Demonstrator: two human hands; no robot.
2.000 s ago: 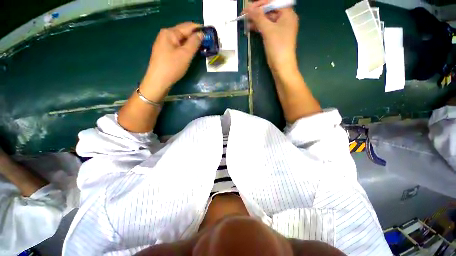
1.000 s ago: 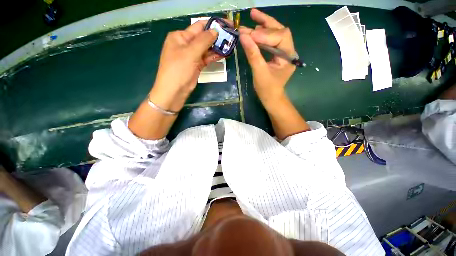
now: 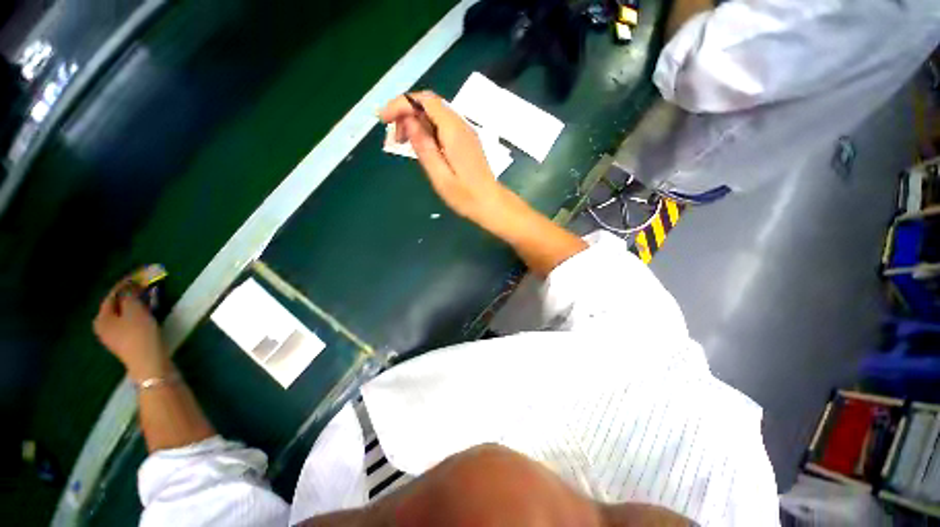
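My left hand (image 3: pixel 129 324) is over the dark green belt at the far left. Its fingers are on a small dark unit (image 3: pixel 154 296) with a yellow tab, mostly hidden and blurred. My right hand (image 3: pixel 443 149) is raised over the bench, holding a slim dark tool (image 3: pixel 418 111), likely tweezers, between its fingers. A white sticker sheet (image 3: pixel 253 311) with greyish rectangles at its lower end lies on the bench between my hands.
White strips (image 3: pixel 507 115) lie beyond and partly under my right hand. A dark mass (image 3: pixel 536 46) and dark pieces with yellow tabs (image 3: pixel 625 19) are at the top. The belt's pale rail (image 3: pixel 222 270) runs diagonally. Another person's white sleeve (image 3: pixel 711 62) is at upper right.
The view has turned and shifted. My left hand has moved from above the sheet out over the belt with the unit. My right hand has come away from the unit to near the strips.
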